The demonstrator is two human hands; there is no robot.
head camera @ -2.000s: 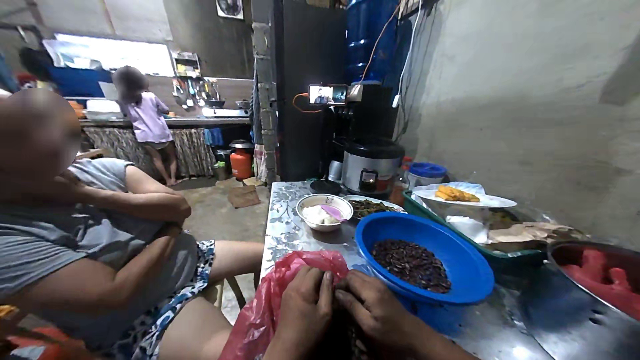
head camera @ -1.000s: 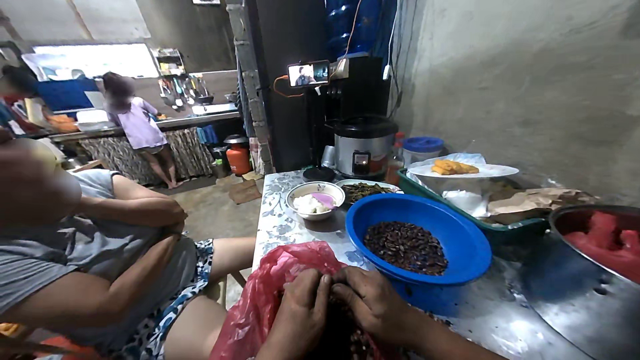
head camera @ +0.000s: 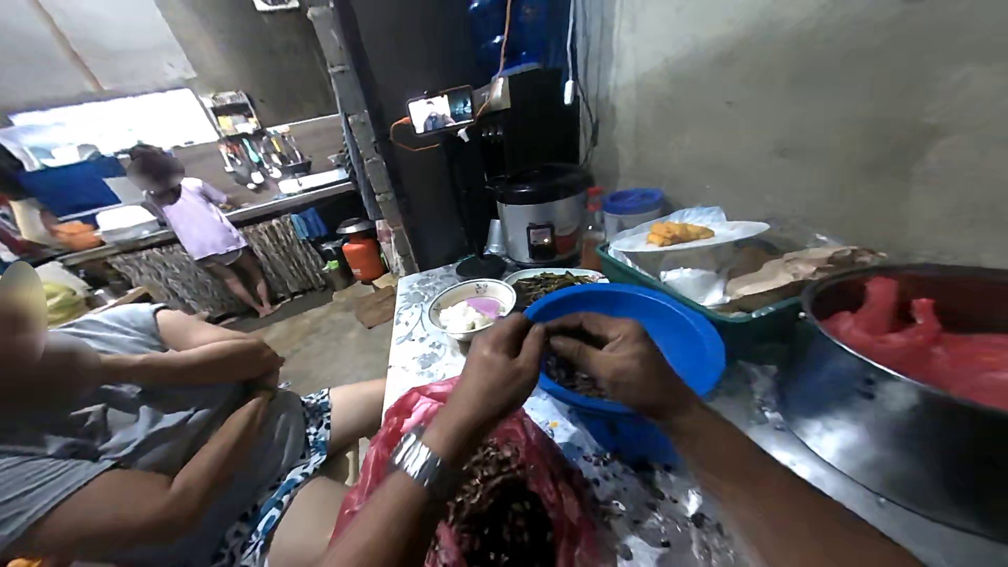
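Observation:
My left hand (head camera: 504, 358), with a metal watch on its wrist, is raised at the left rim of a blue plastic basin (head camera: 685, 323), its fingertips pinched together. My right hand (head camera: 618, 358) is over the basin, thumb and fingers curled close to the left fingertips. Whether a small thing is between the fingers cannot be made out. Dark beans or seeds (head camera: 579, 376) lie in the basin, partly hidden by the right hand. Below my hands a red plastic bag (head camera: 394, 429) stands open, with dark pieces and brownish husks (head camera: 492, 472) inside.
A bowl of rice (head camera: 465, 315), a plate of cooked greens (head camera: 551, 285) and a rice cooker (head camera: 543, 216) stand beyond. At right are a green tray (head camera: 669, 290) and a large metal pot (head camera: 890, 425). A seated person (head camera: 181, 441) is close at left; another person (head camera: 205, 220) stands farther back.
Both hands have moved up and forward from the red bag to the blue basin. The bag's dark contents now show more. The view has tilted somewhat.

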